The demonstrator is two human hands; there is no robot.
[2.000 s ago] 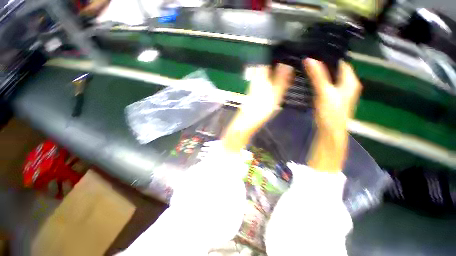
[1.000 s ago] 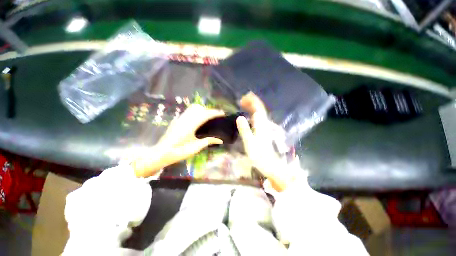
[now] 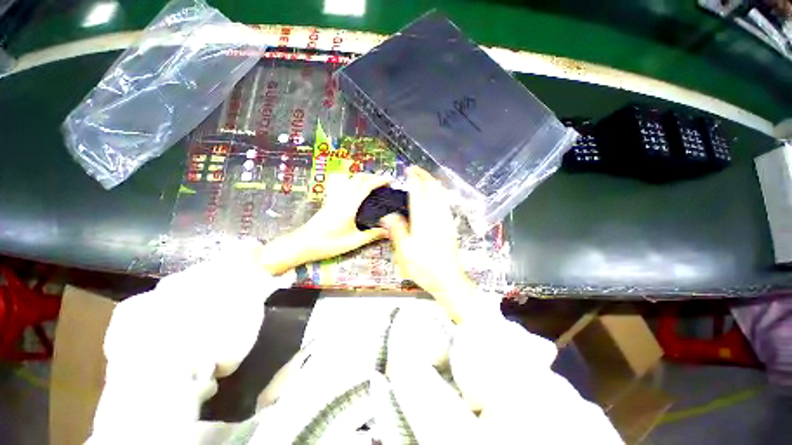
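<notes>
A small stack of black keypad panels (image 3: 380, 207) is held between my two hands above the taped covering (image 3: 278, 113). My left hand (image 3: 343, 217) grips its left side. My right hand (image 3: 424, 226) closes on its right side, with fingers partly over it. The white marks on the held panels cannot be made out. A large bagged pack (image 3: 447, 104), dark and flat in clear plastic with handwriting on it, lies just beyond my right hand. More panel stacks (image 3: 651, 143) with rows of white marks stand at the right.
A clear poly bag (image 3: 152, 91) lies at the upper left. A white box (image 3: 775, 202) is at the far right. The green conveyor (image 3: 564, 39) runs behind the bench. Cartons (image 3: 627, 342) and red stools (image 3: 708, 343) are below the front edge.
The view has swung down over the bench. My hands came back from over the conveyor to the covering with black panels. Since one second ago my hands stay close around the stack.
</notes>
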